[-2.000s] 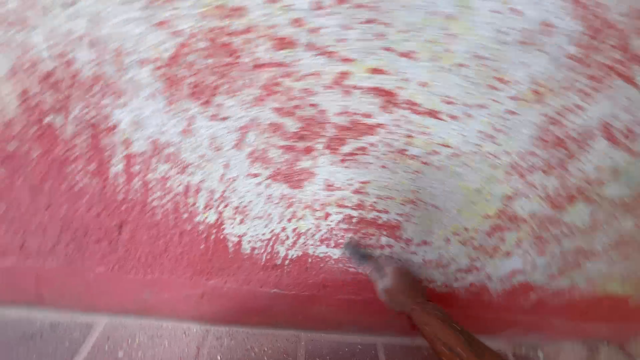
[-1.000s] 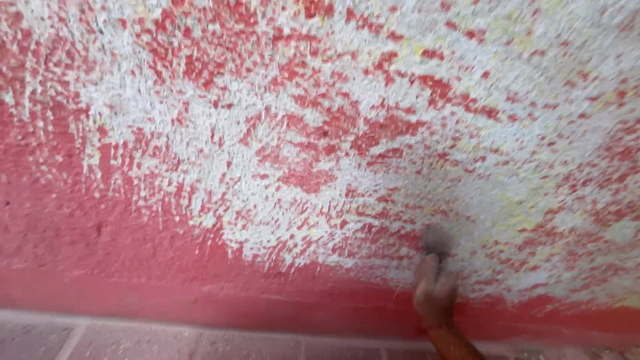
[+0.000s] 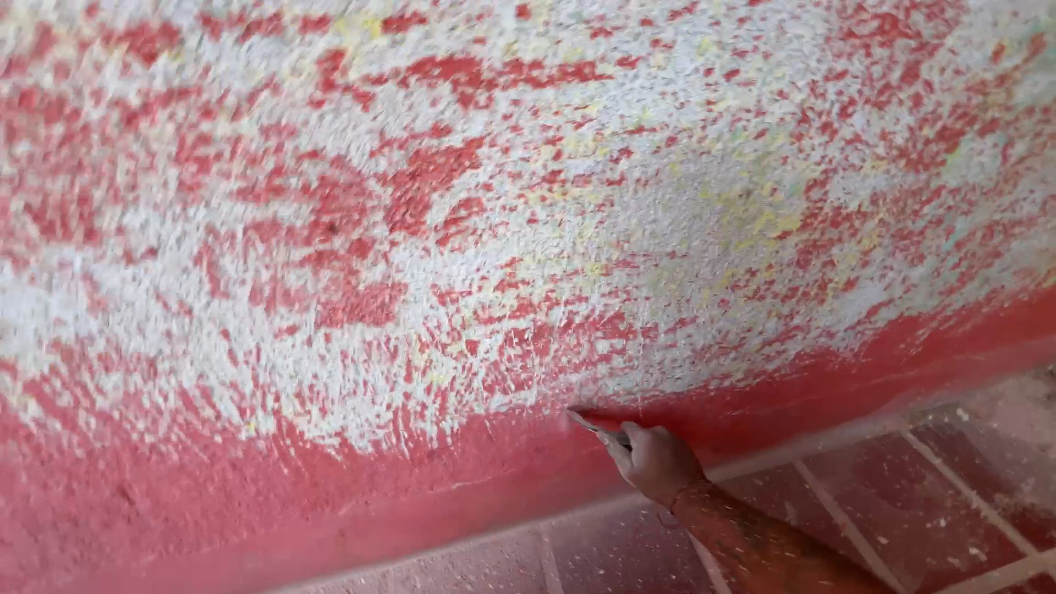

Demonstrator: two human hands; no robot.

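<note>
My right hand (image 3: 656, 464) comes in from the lower right and grips a thin, flat scraper (image 3: 592, 421). The scraper's tip lies against the wall, at the border between scraped, pale patches and solid red paint. Red, white and yellowish layers show in patches across the rough wall (image 3: 528, 239). Below the patches runs a band of red paint (image 3: 396, 503). A thin cord circles my wrist, and pale dust and flecks cover the forearm. My left hand is out of view.
Dark red floor tiles (image 3: 891, 487) with pale joints meet the wall's base along a slanting edge. Pale flecks and dust lie scattered on the tiles, more thickly at the far right.
My right hand with the scraper has moved down to the lower border of the scraped area; one second ago it was higher, over the patchy part. The view has shifted and tilted.
</note>
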